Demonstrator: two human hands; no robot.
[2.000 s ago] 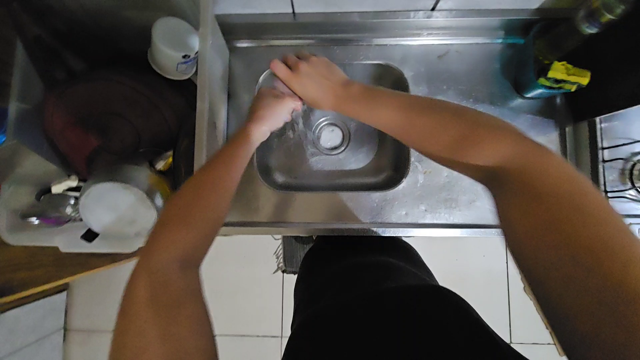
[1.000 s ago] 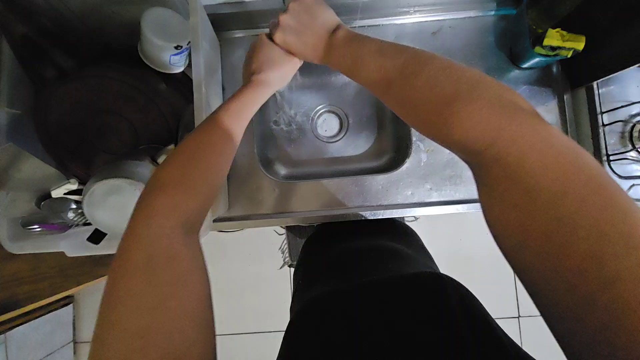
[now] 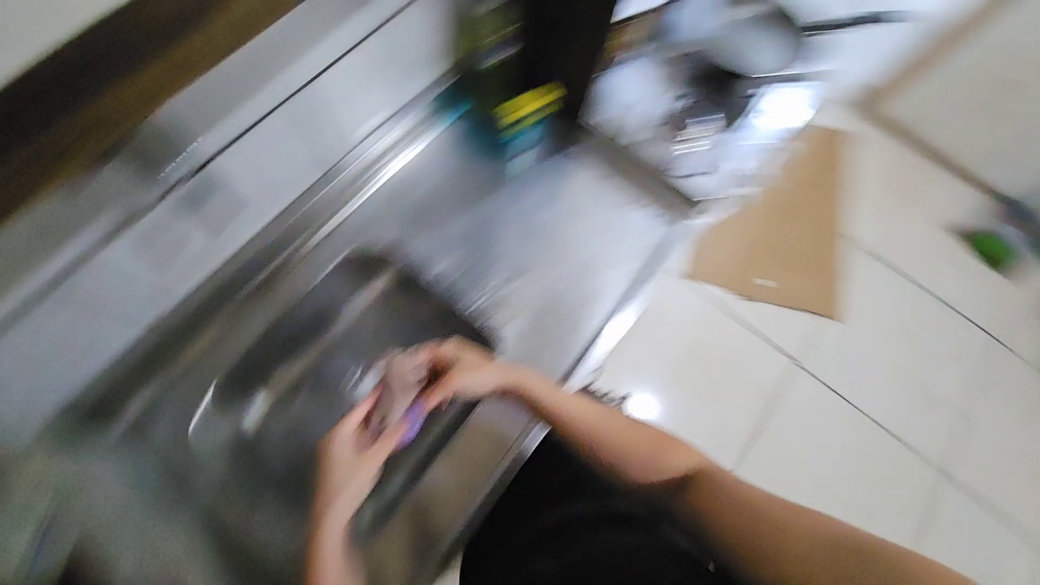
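Observation:
Over the stainless steel sink basin [image 3: 309,341], my left hand [image 3: 353,451] and my right hand [image 3: 467,374] come together around a blurred pinkish-grey item [image 3: 402,382]. A small purple part [image 3: 413,424] shows between the fingers. What the item is cannot be told, since the view is smeared by motion. Both hands touch it, the left from below and the right from the upper right side.
Past the steel drainboard [image 3: 561,236] sits a teal container with a yellow-and-black piece [image 3: 528,110] on it. Beyond are a stove [image 3: 642,97] and a pan [image 3: 756,41]. Brown cardboard [image 3: 780,236] lies on the tiled floor [image 3: 894,357].
The view has swung strongly and tilted. My hands, clasped together near the back of the basin before, now hold a pinkish-grey item with a purple part between them.

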